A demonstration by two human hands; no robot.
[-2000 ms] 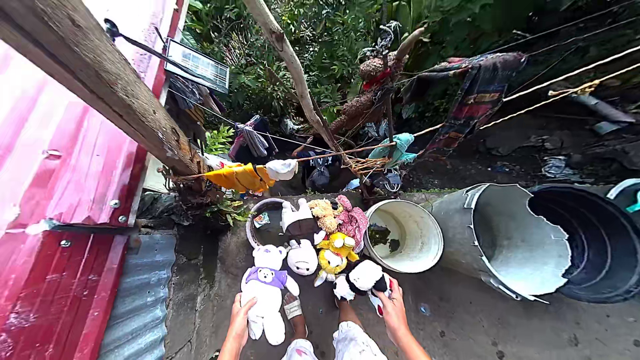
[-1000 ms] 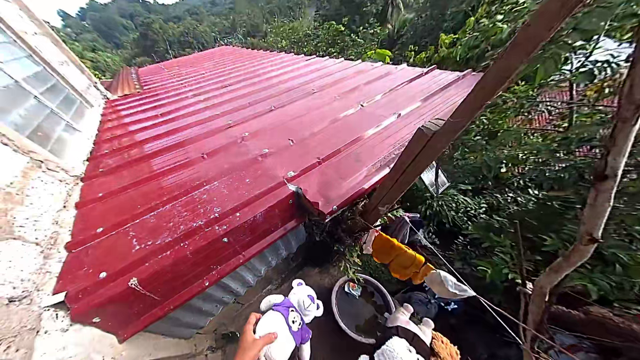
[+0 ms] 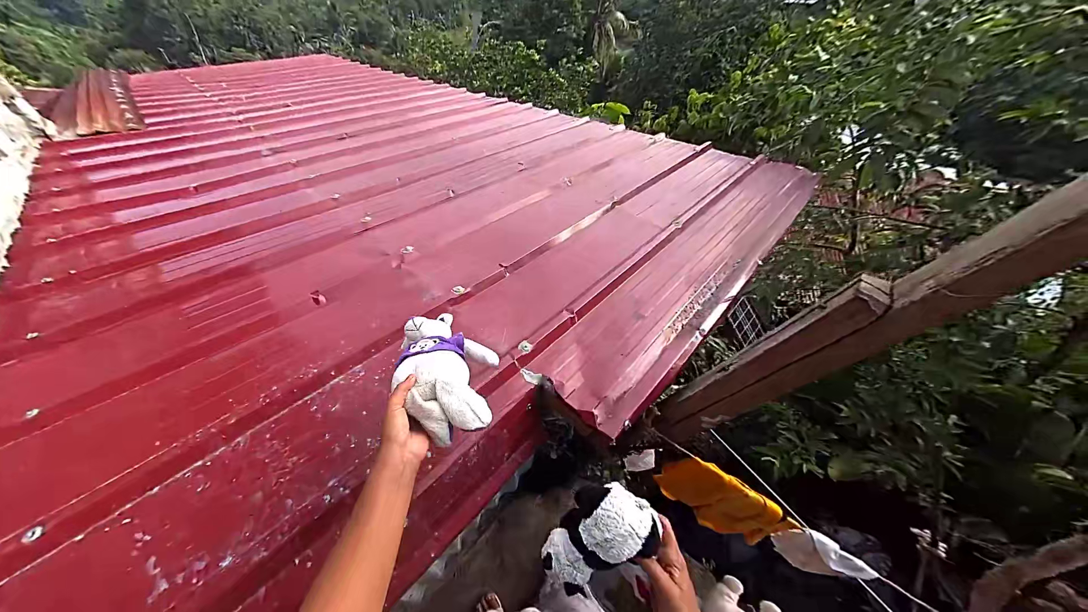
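Note:
My left hand (image 3: 406, 425) grips a white plush bear (image 3: 442, 374) with a purple top by its lower body, over the red metal roof; whether the bear touches the roof I cannot tell. Lower down, my right hand (image 3: 667, 569) holds a black and white plush panda (image 3: 614, 525) at its side, beyond the roof's edge. Part of another pale plush toy (image 3: 728, 592) shows at the bottom edge beside my right hand.
The ribbed red roof (image 3: 340, 221) with screw heads fills the left and middle. A wooden beam (image 3: 952, 272) slants up to the right. Below it, a yellow cloth (image 3: 722, 497) and a white cloth (image 3: 820, 551) hang on a line. Dense foliage stands behind.
The view has swung up and left to the roof. My left hand has raised the white bear from low beside the other toys to over the roof. The panda is still in my right hand.

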